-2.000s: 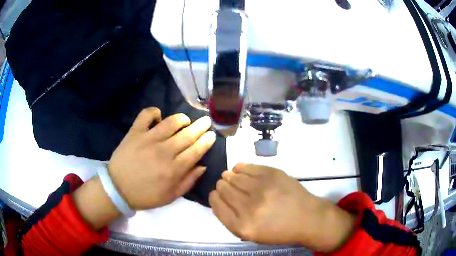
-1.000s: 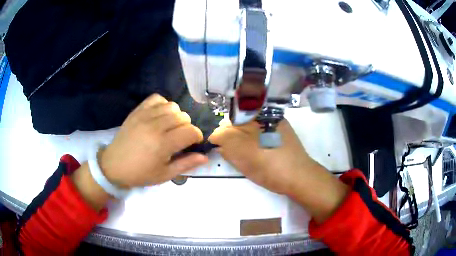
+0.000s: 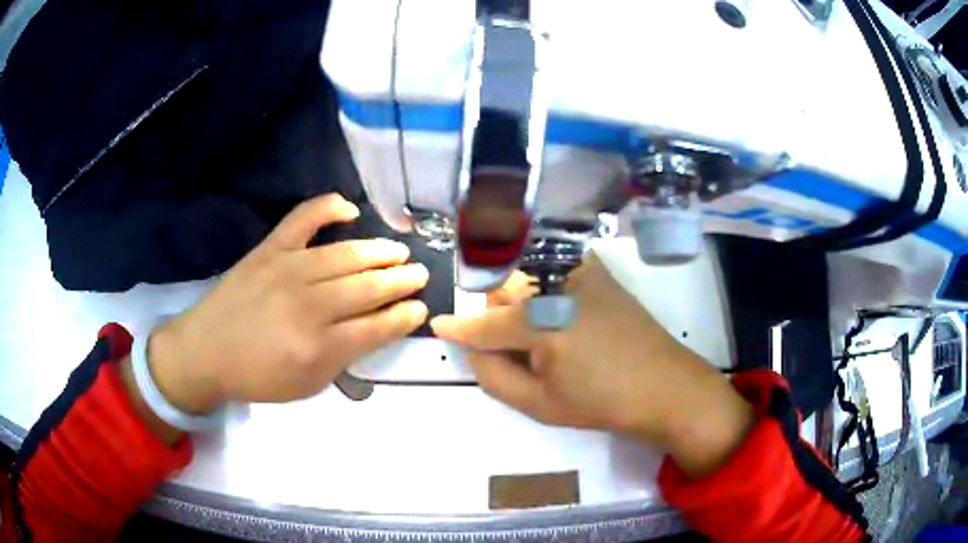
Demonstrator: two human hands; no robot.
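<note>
The dark garment piece (image 3: pixel 159 159) lies in a heap left of the sewing machine head (image 3: pixel 594 74), with one pale stitched line on it. A narrow part of the black cloth runs under the head. My left hand (image 3: pixel 308 308) lies flat on this part with its fingers spread, left of the needle area. My right hand (image 3: pixel 594 361) is at the cloth's right edge, partly behind the tension knob (image 3: pixel 551 308), with its index fingertip on the edge. Whether it pinches the cloth is unclear. The needle tip is hidden behind the shiny guard (image 3: pixel 497 159).
A second grey-capped knob (image 3: pixel 669 233) sits on the head. A black flap (image 3: pixel 780 308) hangs right of the needle area. A brown patch (image 3: pixel 534 490) is near the front edge, above a measuring tape (image 3: pixel 425 527). Dark-framed items (image 3: pixel 870 403) stand at the right.
Since one second ago my left hand has opened from a curled grip and flattened on the cloth. My right hand has shifted slightly down, its fingers less bunched. The view has shifted a little.
</note>
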